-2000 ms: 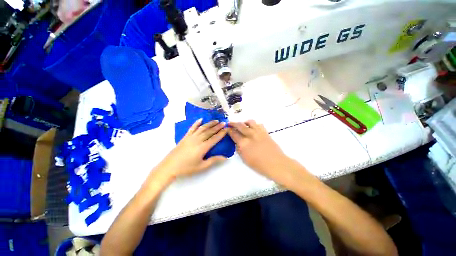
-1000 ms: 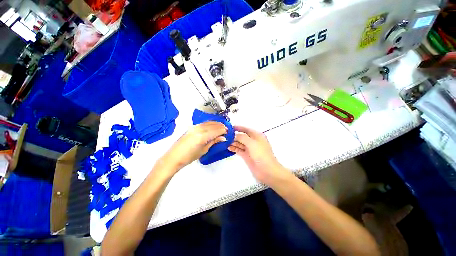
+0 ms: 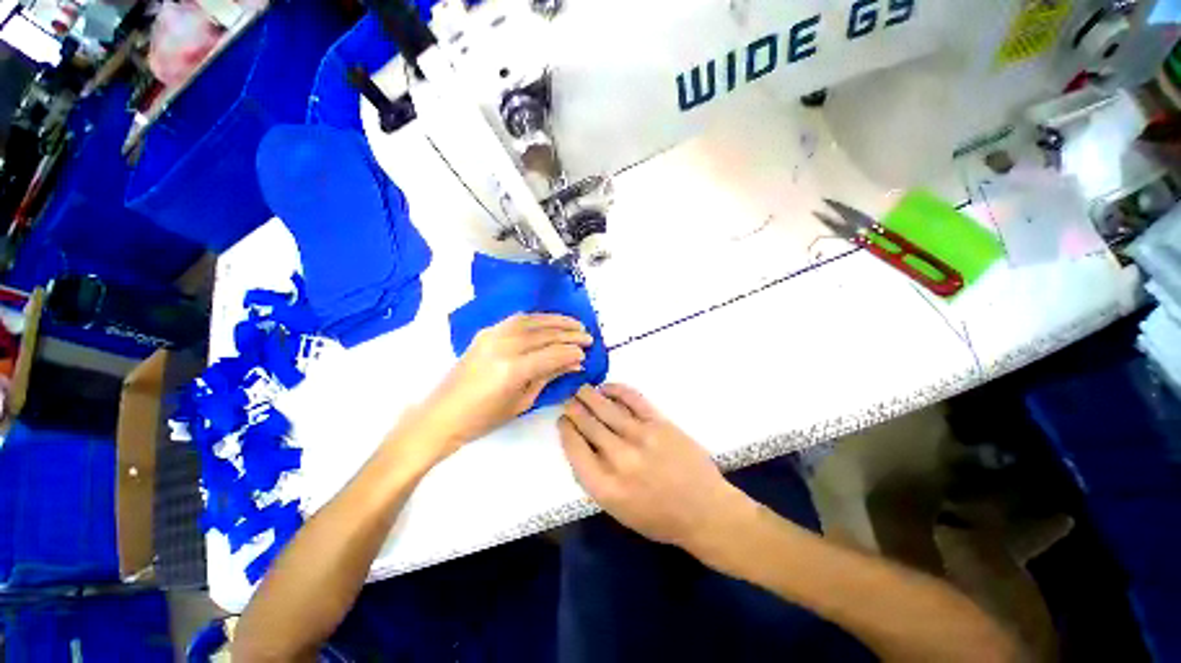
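Note:
A blue fabric panel (image 3: pixel 516 292) lies on the white table with its upper right edge at the presser foot and needle (image 3: pixel 570 259). My left hand (image 3: pixel 512 369) lies on the panel, fingers together near its right edge. My right hand (image 3: pixel 628 453) is at the panel's lower right edge, its fingertips touching or very near the cloth; whether it pinches the edge is hidden. The sewing machine (image 3: pixel 777 65) stands behind. No strap tab shows clearly under the hands.
A panel stack (image 3: pixel 337 233) lies left of the machine, and a loose strap tab pile (image 3: pixel 246 427) at the table's left edge. Thread snips (image 3: pixel 913 259) lie on a green pad (image 3: pixel 952 240) at the right. A dark line crosses the table.
The panel, held raised between both hands one second ago, lies flatter on the table. My right hand has moved down towards the table's front edge. The camera view has shifted.

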